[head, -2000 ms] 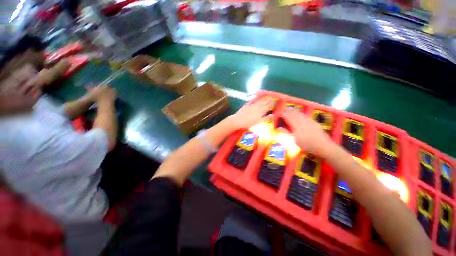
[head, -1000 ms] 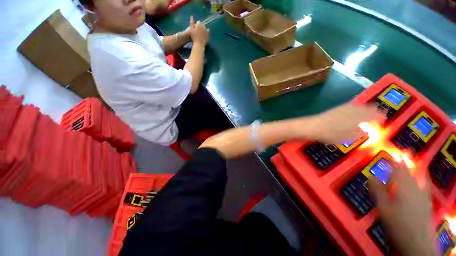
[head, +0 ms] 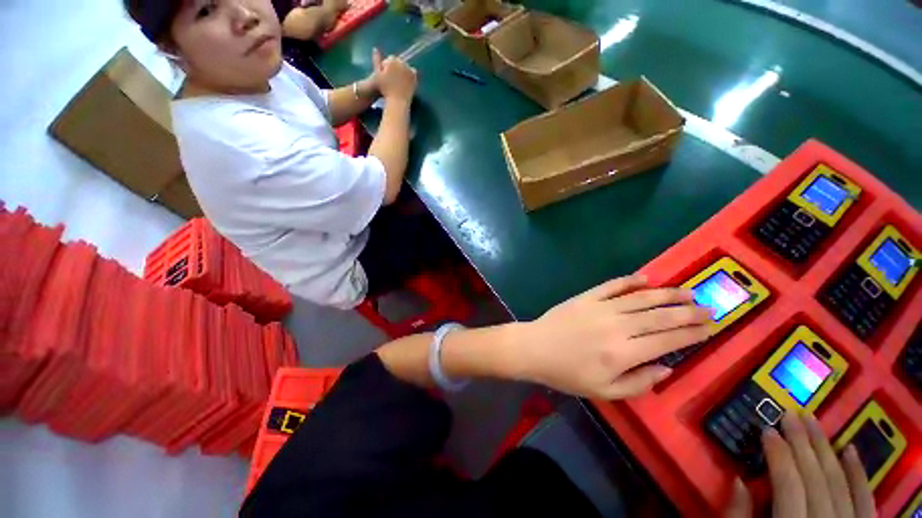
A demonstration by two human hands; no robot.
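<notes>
A red tray (head: 698,417) on the bench holds several keypad phones in pockets. My left hand (head: 617,339) lies palm down over the near-left phone (head: 724,293), its fingers over the keypad; that phone's screen is lit pink and white. My right hand (head: 814,473), cut off by the bottom edge, has its fingertips at the lower keys of the phone beside it (head: 776,393), whose screen is lit pink and blue. Two phones in the far row (head: 809,212) show blue-white screens. The phone right of my right hand (head: 871,441) has a dark screen. No torch glare shows.
Brown open boxes (head: 591,147) stand on the green bench (head: 455,172), with a small dark stick (head: 467,76) near them. A person in a white shirt (head: 273,167) sits at the left. Red trays (head: 121,344) are stacked on the floor; another tray with phones (head: 293,390) is low beside me.
The bright torch glare at the near phones is gone and their screens turned from blue to pink. My left hand has moved left, off the phone's top; my right hand has moved down to the keys.
</notes>
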